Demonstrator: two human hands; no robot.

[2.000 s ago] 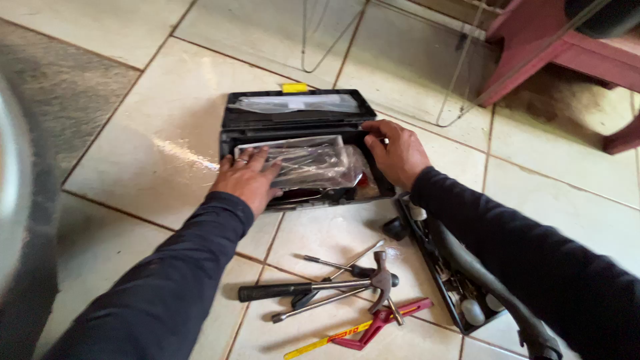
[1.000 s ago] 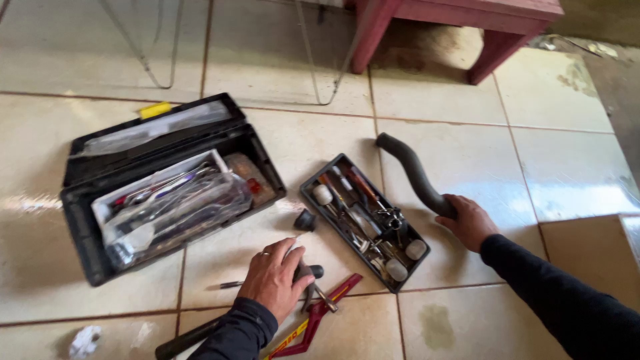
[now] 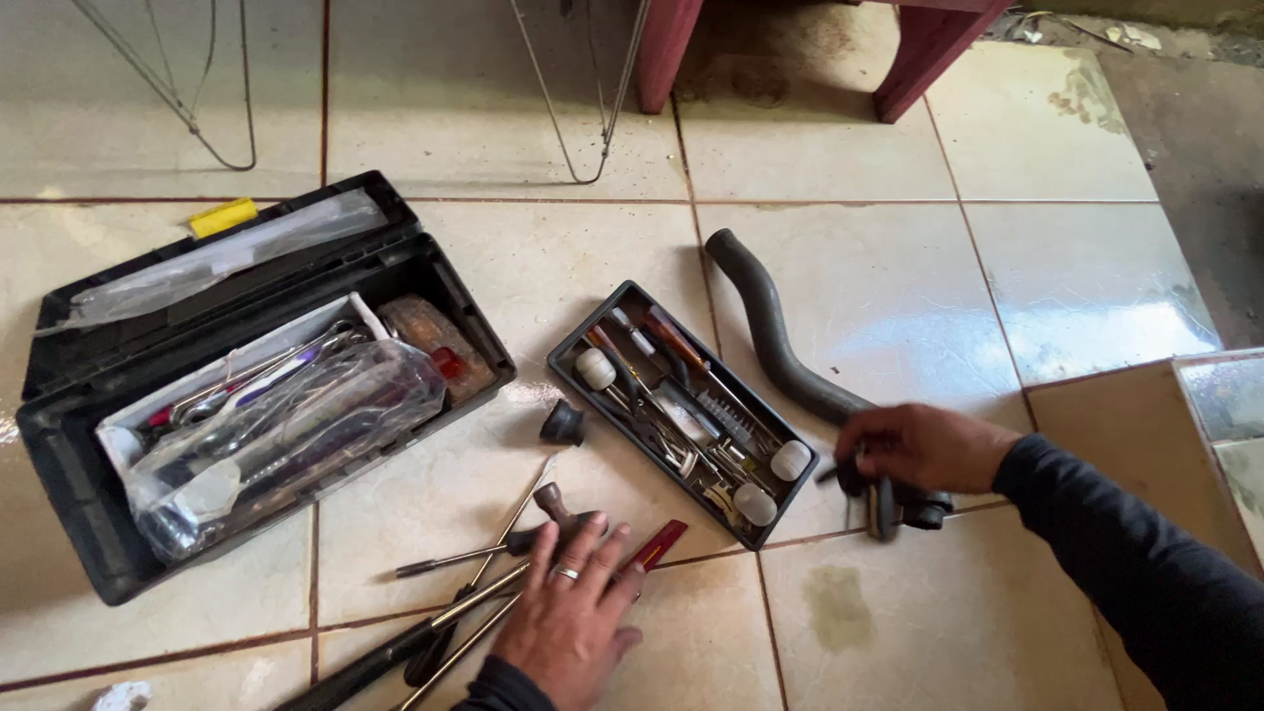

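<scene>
My left hand (image 3: pixel 578 612), a ring on one finger, lies with spread fingers over the head of a claw hammer (image 3: pixel 560 506) in a pile with a screwdriver (image 3: pixel 449 560) and a red-handled tool (image 3: pixel 664 543). My right hand (image 3: pixel 923 449) has its fingers closed on small black parts (image 3: pixel 869 484), blurred, at the lower end of a curved black rubber hose (image 3: pixel 765 316). Between the hands sits a black tray (image 3: pixel 614 296) of small tools and white-capped containers. A black rubber piece (image 3: pixel 562 423) is beside it.
An open black toolbox (image 3: pixel 74 494) holds a white box (image 3: pixel 118 432) with tools in plastic. Wire legs (image 3: pixel 578 178) and a red wooden stool (image 3: pixel 671 49) stand at the back. A cardboard-coloured surface (image 3: pixel 1116 425) is at the right.
Both hands have left the toolbox, where they were two seconds ago. My right hand has moved from the hose's side to the black parts by its lower end. The view has shifted right since the first frame.
</scene>
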